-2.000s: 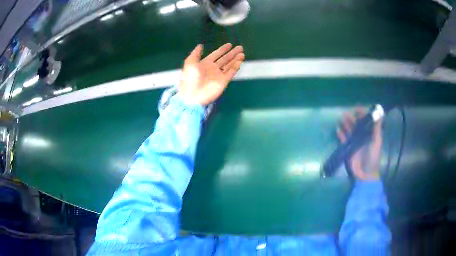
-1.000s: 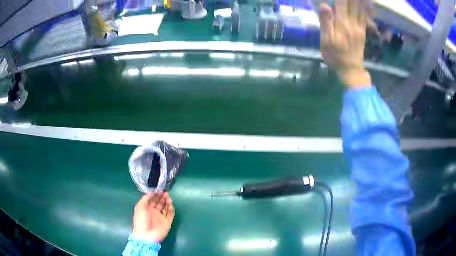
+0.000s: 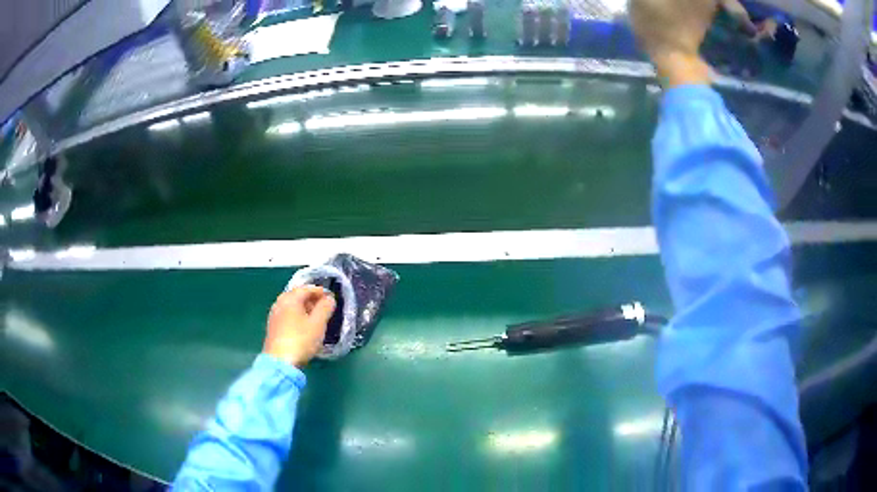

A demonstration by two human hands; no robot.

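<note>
The screw bag [image 3: 370,298] lies on the near green surface with its rolled-open mouth facing left. My left hand [image 3: 300,324] is at the mouth, fingertips curled together over the dark contents; whether they hold a screw cannot be told. The electric screwdriver [image 3: 574,330] lies to the right of the bag, bit pointing left, with no hand on it. My right hand [image 3: 675,27] is stretched far forward at the top edge, partly cut off; its fingers are out of the picture.
A pale strip [image 3: 500,247] divides the near surface from the far green belt [image 3: 462,173]. A black and white unit [image 3: 52,192] is at the far left. White parts [image 3: 544,24] stand beyond the belt. A grey curved post [image 3: 825,125] is at the right.
My left hand has moved from below the bag up to its mouth, and its fingers have closed together. My right hand let go of the screwdriver earlier and now reaches past the top edge.
</note>
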